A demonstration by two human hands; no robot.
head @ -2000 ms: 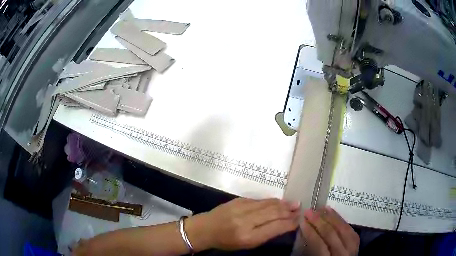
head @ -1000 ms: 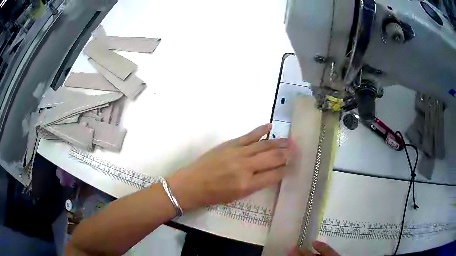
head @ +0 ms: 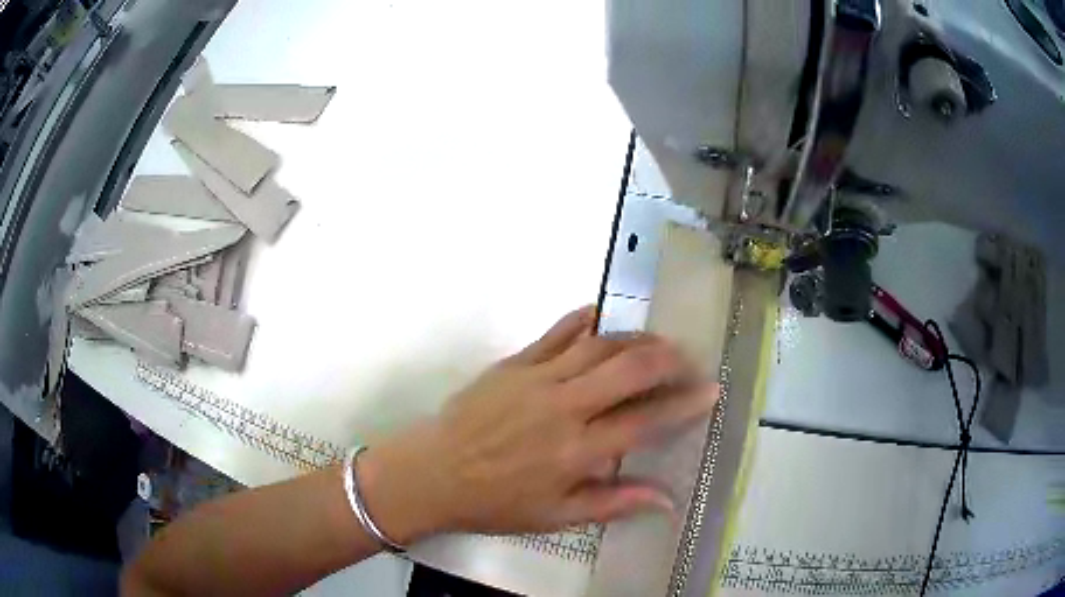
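A long beige zipper panel (head: 744, 350) runs from under the presser foot (head: 747, 247) down to the bottom edge of the picture. Metal teeth run along it, and a narrow yellow strip (head: 753, 414) lies along its right side. My left hand (head: 549, 426), with a silver bangle on the wrist, lies on the panel's left part, fingers spread and slightly blurred, palm down. My right hand is not in view. The white sewing machine head (head: 701, 93) stands over the panel's far end.
Loose beige fabric strips (head: 222, 140) lie in a pile at the left of the white table (head: 409, 233). Red and black snips (head: 905, 327) on a dark cord lie right of the needle. A grey bundle (head: 1010, 315) lies at the far right. A printed ruler runs along the front edge.
My left hand has moved from the table's front edge up onto the panel, nearer the machine foot. My right hand has gone out of the bottom of the picture. The camera view has shifted.
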